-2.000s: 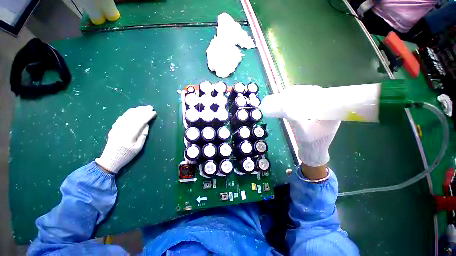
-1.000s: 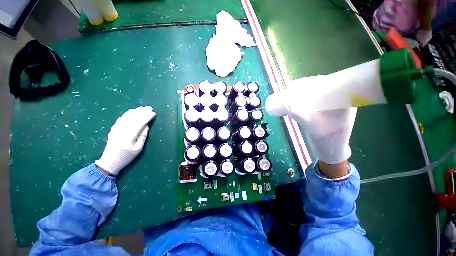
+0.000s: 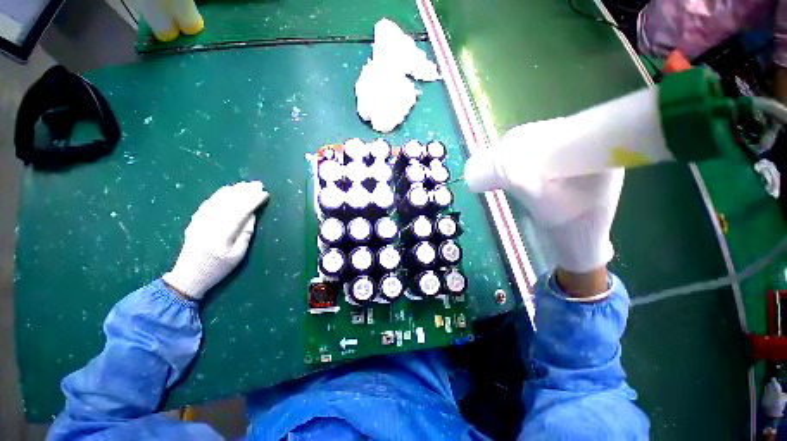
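Observation:
A green circuit board (image 3: 371, 332) lies on the mat in front of me. Rows of black capacitors (image 3: 361, 230) with silver-white tops stand on it. My right hand (image 3: 561, 194), in a white glove, is closed around a white glue syringe (image 3: 626, 129) with a green cap (image 3: 695, 114). The syringe's narrow end points left at the board's right edge, near the upper capacitors. A thin needle shows faintly there; whether it touches is unclear. My left hand (image 3: 220, 237), gloved in white, rests on the mat left of the board, its fingers together and holding nothing visible.
A crumpled white cloth (image 3: 393, 82) lies beyond the board. A black loop (image 3: 65, 119) lies at the far left. Yellow-tipped white tubes (image 3: 177, 19) stand at the top left. A white-and-red strip (image 3: 462, 108) edges the green conveyor (image 3: 535, 65). A person's pink sleeve (image 3: 682, 26) shows top right.
My right hand has moved right with the syringe, and the capped end has risen and swung towards the top of the picture. The air hose has shifted. My left hand and the board look unmoved.

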